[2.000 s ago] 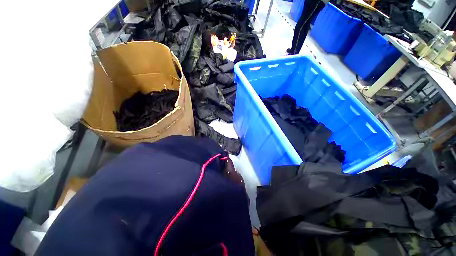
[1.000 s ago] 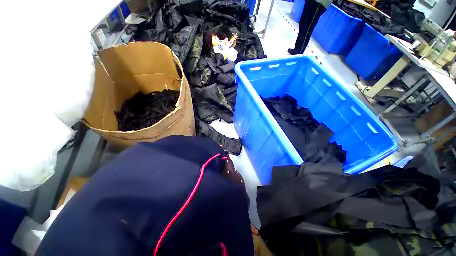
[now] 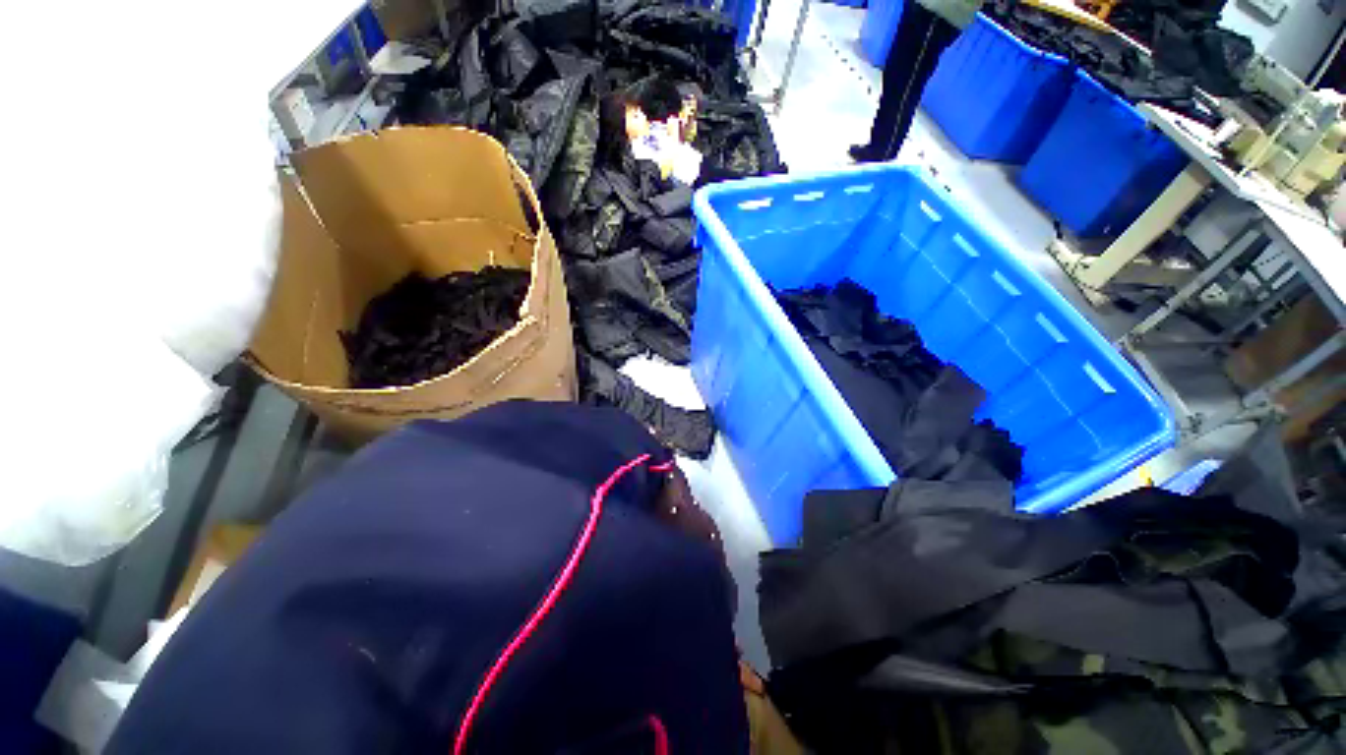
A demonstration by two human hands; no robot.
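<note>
Neither of my hands shows in the head view. A dark blue sleeve or jacket part (image 3: 428, 590) with red piping fills the lower middle. A heap of black cloth pieces (image 3: 1004, 590) with camouflage parts (image 3: 1092, 708) lies at the lower right, against the near end of an open blue plastic bin (image 3: 782, 384). The bin holds more black pieces (image 3: 886, 362). What my hands hold or touch is out of the picture.
An open brown cardboard box (image 3: 458, 398) holds small black pieces (image 3: 436, 325). A puffy white sack (image 3: 118, 295) fills the left side. Black and camouflage cloth (image 3: 635, 221) lies on the floor behind. A person's legs (image 3: 903, 89), more blue bins (image 3: 1085, 155) and a table (image 3: 1284, 221) stand farther back.
The standing person's legs at the top have shifted slightly to the right. The camouflage cloth at the lower right has moved slightly.
</note>
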